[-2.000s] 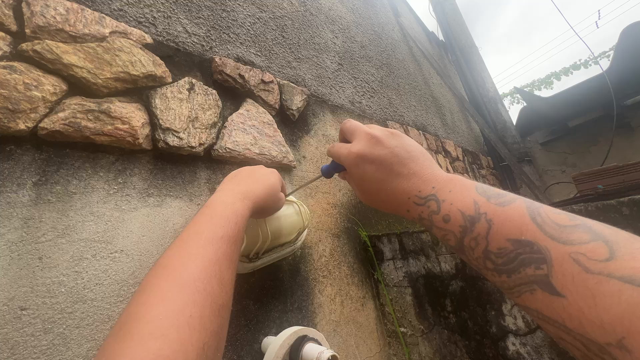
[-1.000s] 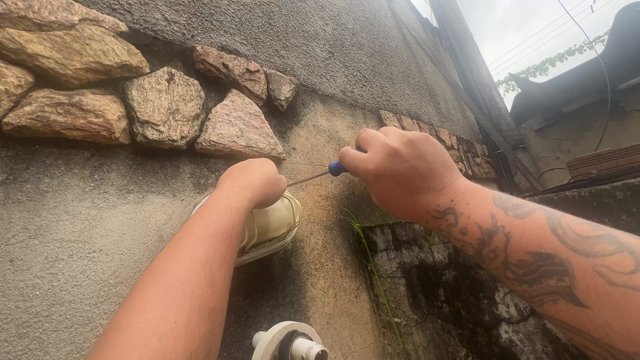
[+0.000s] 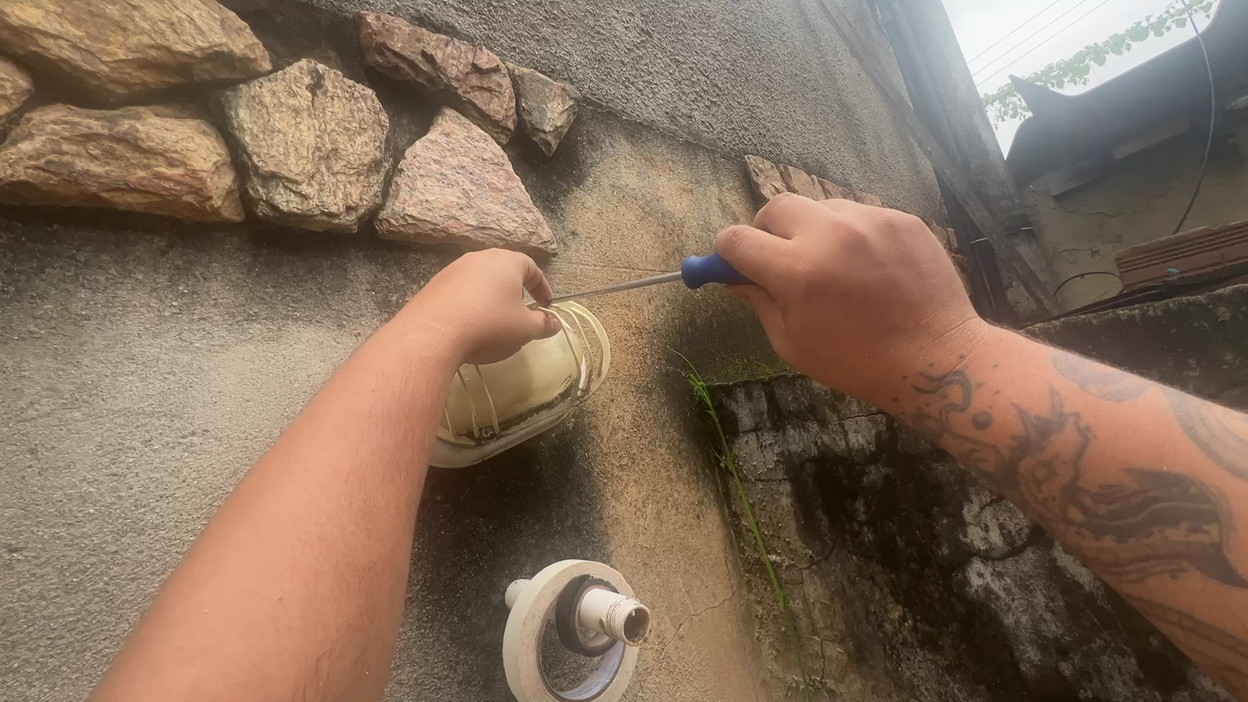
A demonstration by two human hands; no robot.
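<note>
A cream-coloured bulkhead wall light with a ribbed guard is fixed to the rough wall under the stones. My left hand rests at its upper edge, thumb and fingers pinched near the tip of a screwdriver. Whether the fingers grip the shaft or the lamp's edge cannot be told. To the right, my right hand is closed around the blue screwdriver handle, and the metal shaft points left at the lamp's top. The screwdriver's tip is hidden by my left fingers.
Below the lamp, a roll of tape hangs around a white threaded pipe fitting on the wall. Rough stones jut out above. A low mossy wall stands at the right, with a thin green plant beside it.
The screwdriver and both hands stay at the lamp's upper edge throughout. The view has shifted slightly.
</note>
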